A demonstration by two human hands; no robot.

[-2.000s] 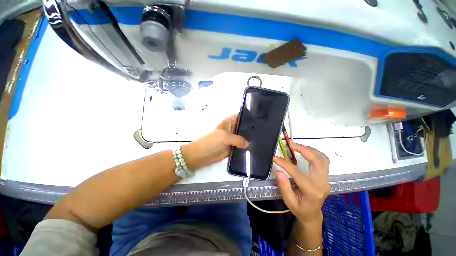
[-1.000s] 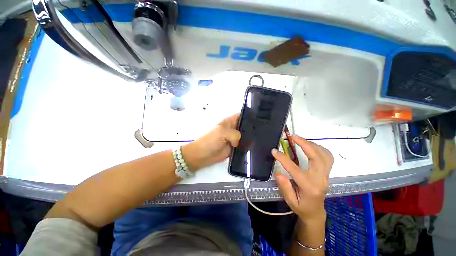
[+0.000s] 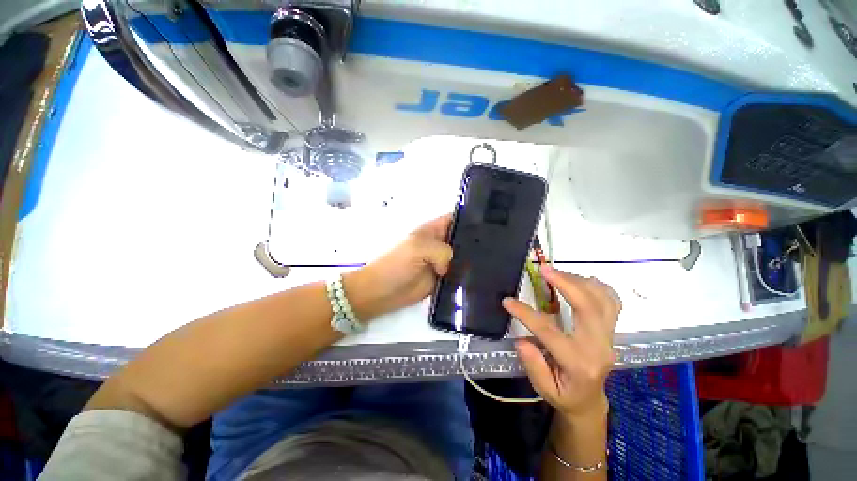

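Note:
A black smartphone lies over the white machine bed, its screen dark with faint reflections and a ring at its top end. A white charging cable leaves its lower end. My left hand holds the phone's left edge, thumb on the rim. My right hand is at the phone's lower right with fingers apart, the index fingertip at the screen's lower right corner. Slim red and yellow-green handles lie between the phone and my right hand, partly hidden.
The sewing machine arm runs across the top. Its presser foot area is under a bright lamp. A ruler strip lines the front edge. An orange block sits at the right. A blue basket is below.
My right index fingertip has moved from the phone's right edge onto the lower right of the screen. My left thumb has drawn back towards the left rim. The phone stays in place.

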